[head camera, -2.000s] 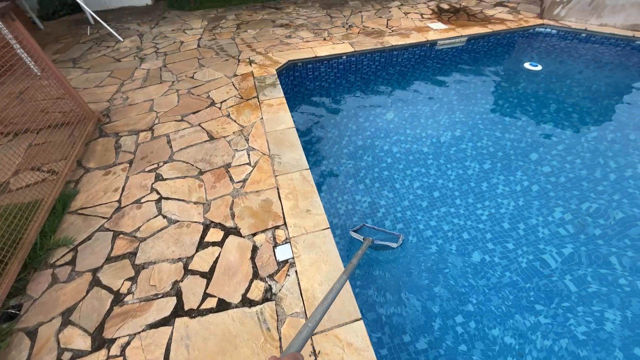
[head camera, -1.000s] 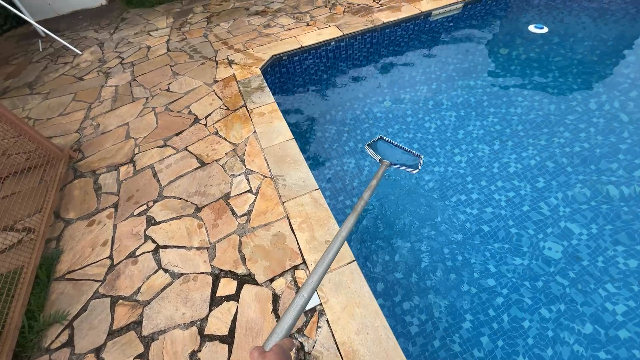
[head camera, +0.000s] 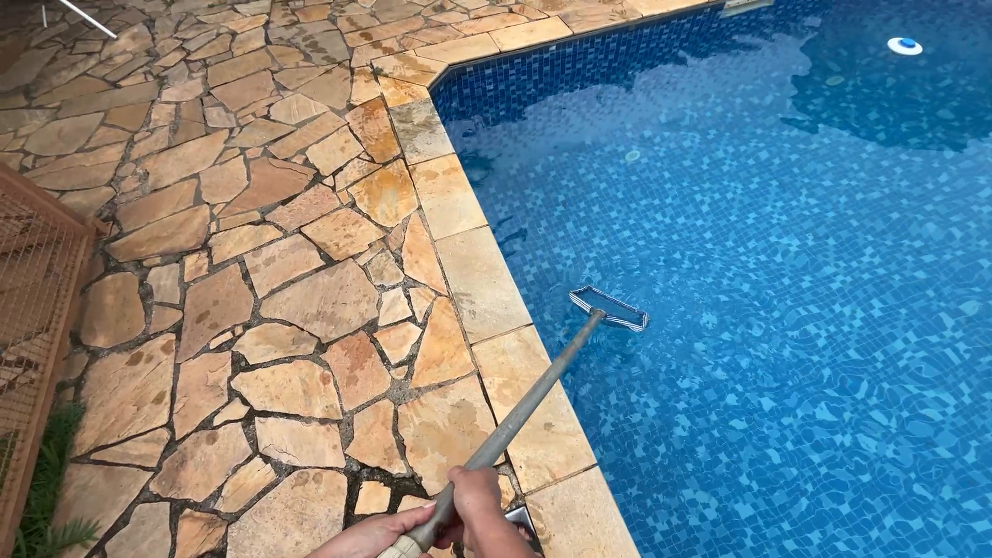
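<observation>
A long grey pole (head camera: 535, 397) runs from my hands over the pool's stone edge to a leaf skimmer net (head camera: 608, 308) with a pale rim, which lies at the water surface close to the near wall. My right hand (head camera: 479, 500) is wrapped around the lower pole. Just below and to its left, my left hand (head camera: 387, 531) grips the pole near a pale ribbed collar (head camera: 401, 549). Part of each hand is hidden by the pole or cut off by the bottom edge of the view.
Pale coping stones (head camera: 484, 283) border the blue-tiled pool (head camera: 759, 349). Irregular stone paving (head camera: 310, 294) covers the left side. A brown mesh panel (head camera: 39, 310) stands at far left, with grass (head camera: 50, 473) below it. A white and blue float (head camera: 905, 46) sits on the water at top right.
The net was held higher, apparently above the water, one second ago and is now down at the surface. Both hands now show on the pole; earlier frames showed only part of one.
</observation>
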